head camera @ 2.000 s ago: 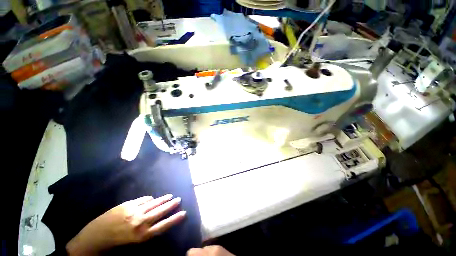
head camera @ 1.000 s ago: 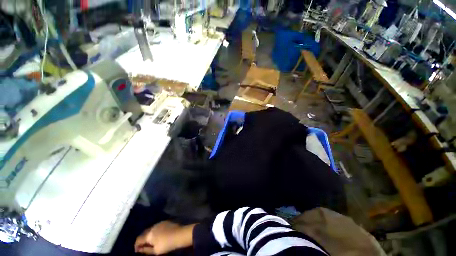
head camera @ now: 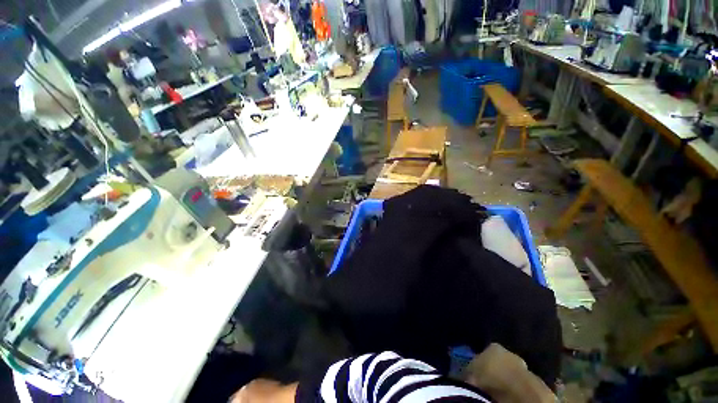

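Observation:
Black cloth pieces (head camera: 441, 268) are heaped in a blue tub (head camera: 364, 211) and hang over its near side. The white sewing machine (head camera: 94, 275) with a teal band stands at the left on its white table (head camera: 169, 338). My right hand (head camera: 266, 392) is at the bottom edge, mostly cut off, below a black-and-white striped sleeve; its fingers are hidden. My left hand is out of the picture.
Wooden benches (head camera: 649, 224) stand on the right, with a wooden stool (head camera: 413, 153) behind the tub. Blue crates (head camera: 464, 86) are farther back. A dark bin (head camera: 293, 248) stands beside the table. Pale scraps (head camera: 563, 275) lie on the floor.
The view has swung right from the needle area to the tub, then tipped up. My left hand has left the picture. My right hand has moved down, largely out at the bottom edge.

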